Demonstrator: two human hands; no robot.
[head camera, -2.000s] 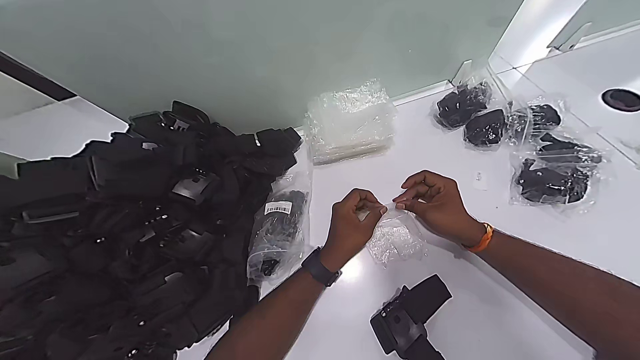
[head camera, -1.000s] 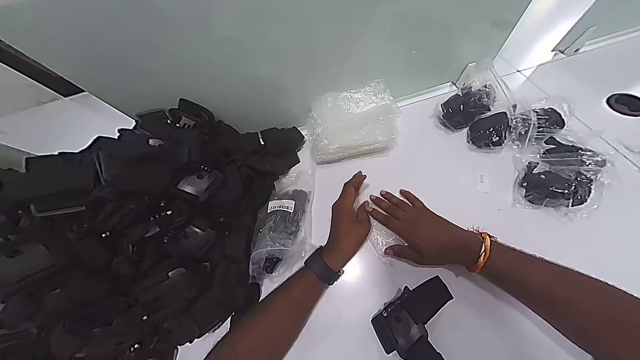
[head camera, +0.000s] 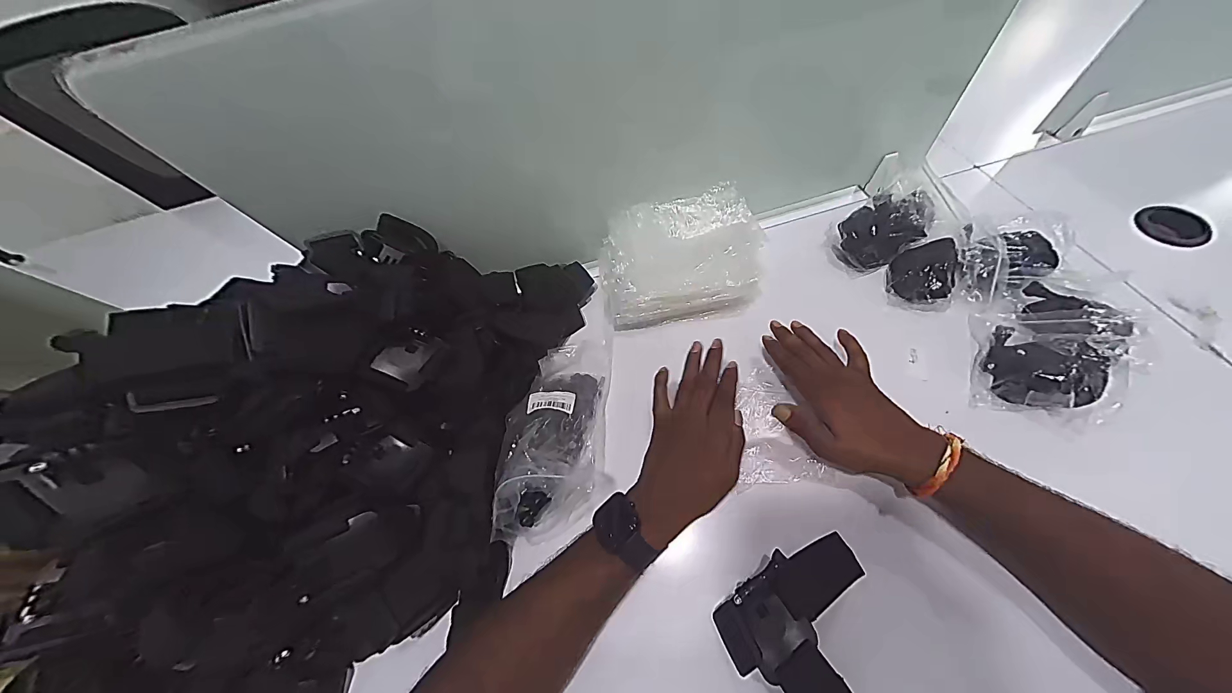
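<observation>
A clear plastic bag (head camera: 775, 448) lies flat on the white table between my hands. My left hand (head camera: 695, 433) rests palm down at the bag's left edge, fingers extended. My right hand (head camera: 835, 409) lies palm down over its right part, fingers spread and thumb toward the left hand. Neither hand grips anything. Below the bag, near the bottom of the view, lies a black strap with a plastic mount (head camera: 770, 616). A stack of clear plastic bags (head camera: 683, 255) stands beyond my hands, against the partition.
A big heap of black straps with mounts (head camera: 289, 462) covers the left side. Beside it lies a filled clear bag with a barcode label (head camera: 553, 443). Several bagged black items (head camera: 1049, 356) lie at the back right. A greenish partition (head camera: 539, 115) borders the table's far side.
Two seconds ago my fingers pinched the clear bag's upper edge. They have let go, and both hands now lie flat at the bag, farther apart than one second ago.
</observation>
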